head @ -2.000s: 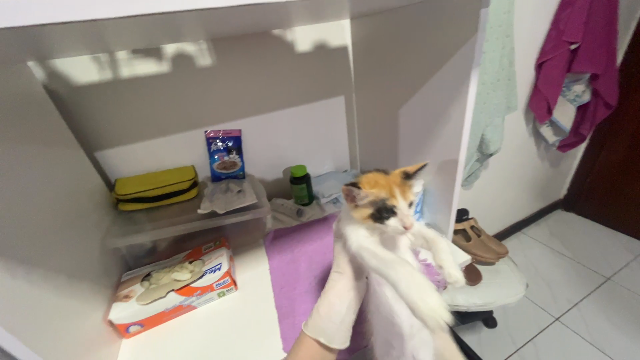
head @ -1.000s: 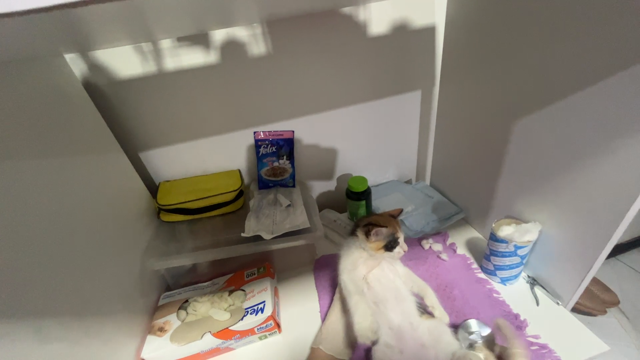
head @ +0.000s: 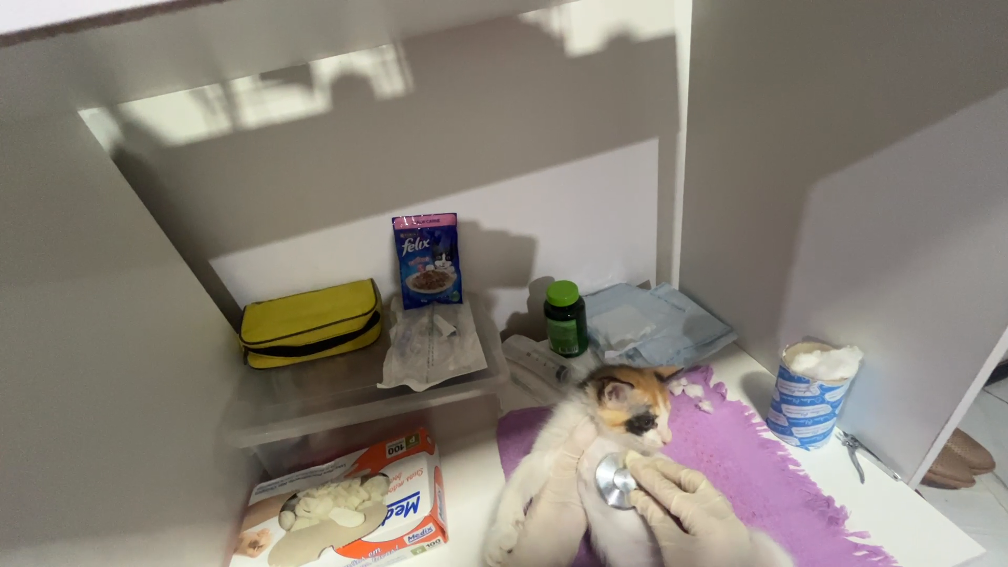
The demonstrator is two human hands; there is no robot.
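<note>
A calico kitten [head: 630, 402] lies over a fringed purple cloth [head: 748, 472], its head turned to the right. My left hand [head: 555, 504], in a pale latex glove, holds the kitten around its upper body, partly hidden by its fur and foreleg. The gloved right hand [head: 685, 504] pinches a silver stethoscope chestpiece [head: 616, 480] between thumb and fingers and rests it on the kitten's chest. The stethoscope's tubing is not seen.
Behind the kitten are a green-capped bottle [head: 565, 319], a syringe [head: 543, 358] and blue pouches [head: 661, 323]. A cotton tub [head: 811, 394] and nail clippers [head: 858, 457] stand right. Left are a glove box [head: 346, 504], a plastic container [head: 370, 417], a yellow case [head: 311, 323] and a Felix pouch [head: 429, 264].
The kitten, held up at the right two seconds ago, is down over the purple cloth. The stethoscope chestpiece has moved from beside its lower body onto its chest. The view has shifted.
</note>
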